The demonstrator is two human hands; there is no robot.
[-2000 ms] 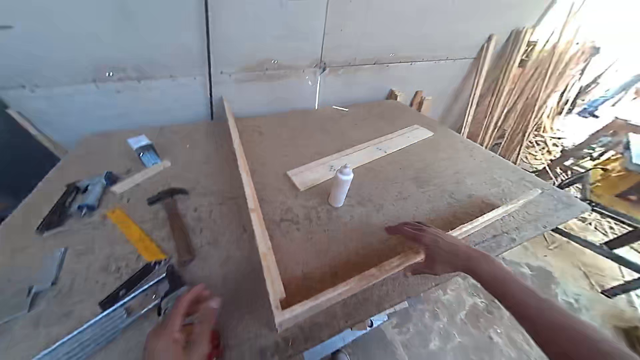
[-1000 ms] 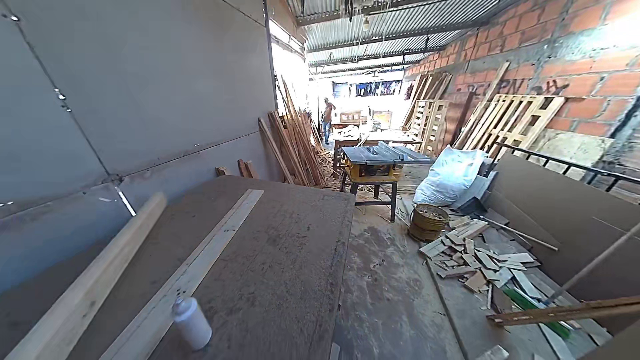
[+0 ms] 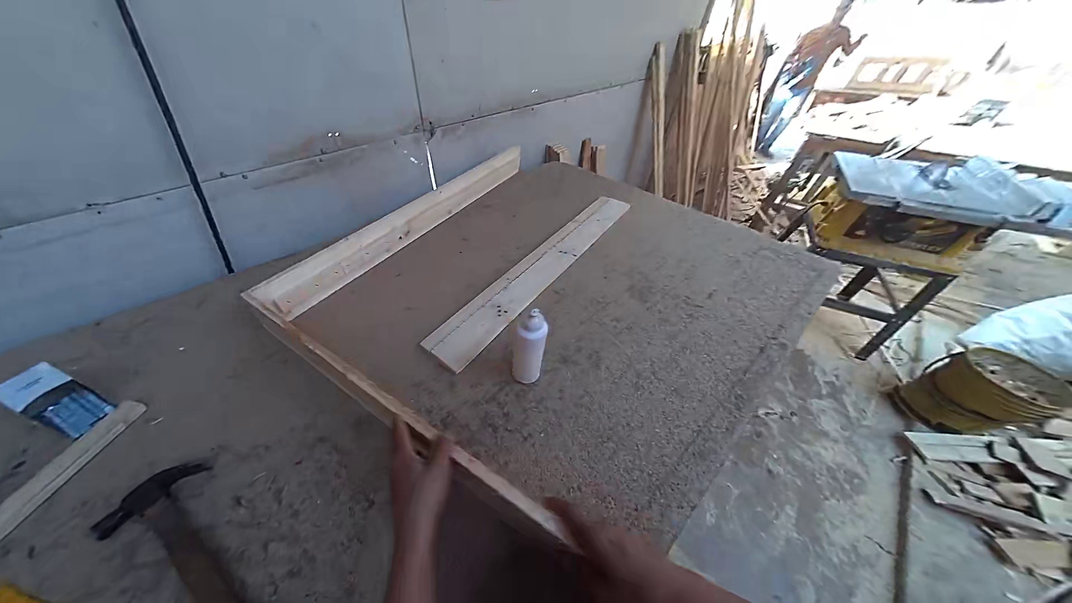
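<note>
An L-shaped frame of wooden boards lies on the worktable (image 3: 670, 318). Its near board (image 3: 360, 389) runs from the far left corner toward me, and the other board (image 3: 402, 226) stretches along the wall side. My left hand (image 3: 423, 486) grips the near board at about its middle. Nearer its close end, my right hand (image 3: 607, 548) is shut on the same board, blurred and partly cut off by the frame's lower edge. A white plastic bottle (image 3: 529, 347) stands upright beside a loose flat board (image 3: 528, 285). At lower left lies a claw hammer (image 3: 159, 502).
A small packet (image 3: 54, 398) and a wood strip (image 3: 71, 465) lie at left. Wood strips (image 3: 703, 126) lean against the wall. Right of the table are a table saw (image 3: 904, 218), a yellow bucket (image 3: 980, 389) and wood offcuts (image 3: 997, 494). A person (image 3: 808, 75) stands farther back.
The L-shaped frame has been turned, its joined corner now far left instead of near me. Both my hands are on one board; two seconds ago my left hand was off the frame.
</note>
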